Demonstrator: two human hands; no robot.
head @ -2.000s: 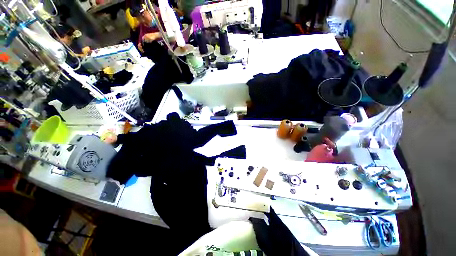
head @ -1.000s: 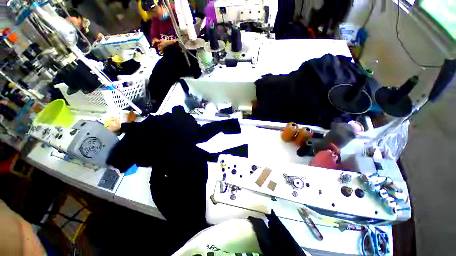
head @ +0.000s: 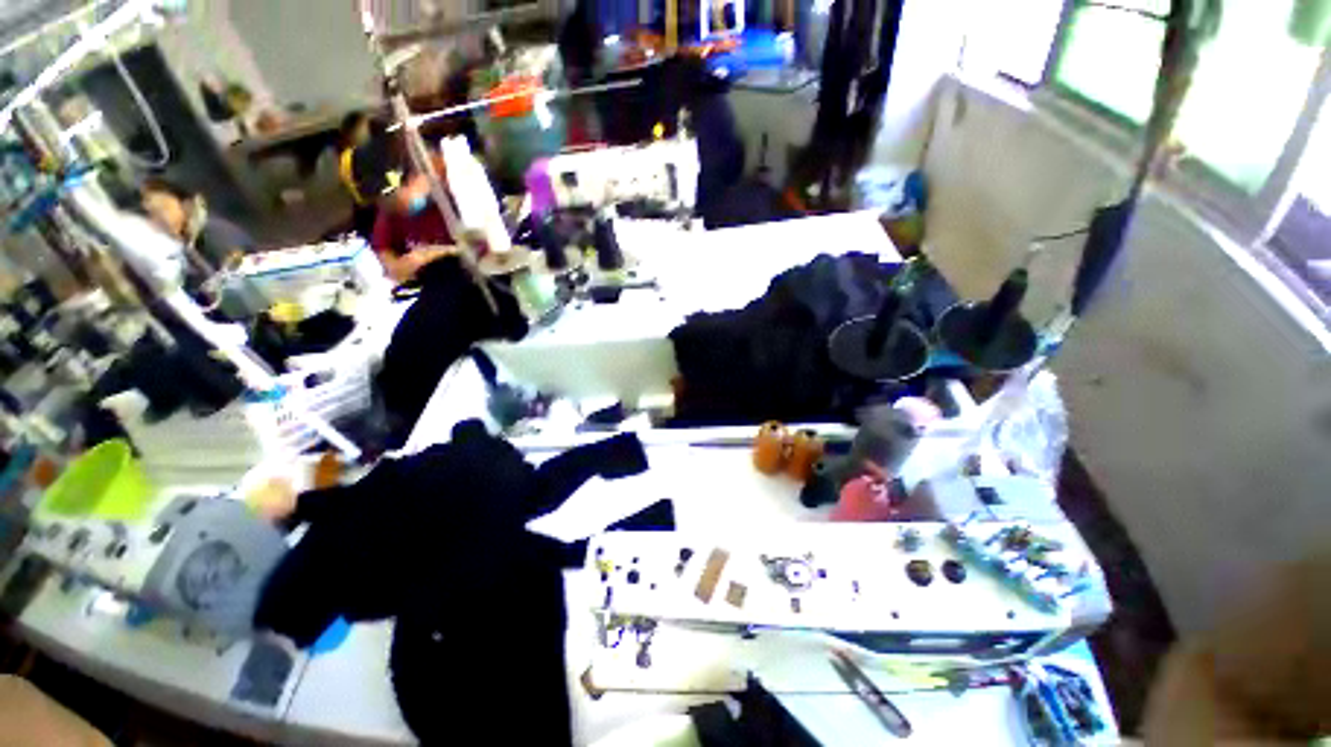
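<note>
A large black garment bundle [head: 482, 584] lies left of the white sewing machine head [head: 825, 577] and hangs over the table's front edge. A black fabric piece [head: 752, 722] lies below the needle area, cut off by the bottom edge. Thread snips [head: 872, 693] lie on the bed to the right, with blue-handled scissors [head: 1063, 708] farther right. A blurred brown shape at the lower right edge seems to be my right hand [head: 1255, 664]; its fingers cannot be made out. Only a cut-off skin-toned part shows at the lower left corner; my left hand is not visible.
Orange-brown thread cones [head: 788, 451] stand behind the machine, near dark and red ones. More black fabric [head: 774, 336] lies on the table behind. A grey motor housing [head: 216, 562] and green bowl [head: 95, 482] are at left. A person [head: 409, 219] sits at a machine farther back.
The view has tilted up and shifted, showing more window and wall. The brown blurred shape has appeared at lower right. The skin-toned part at lower left shows less. The garments lie as before.
</note>
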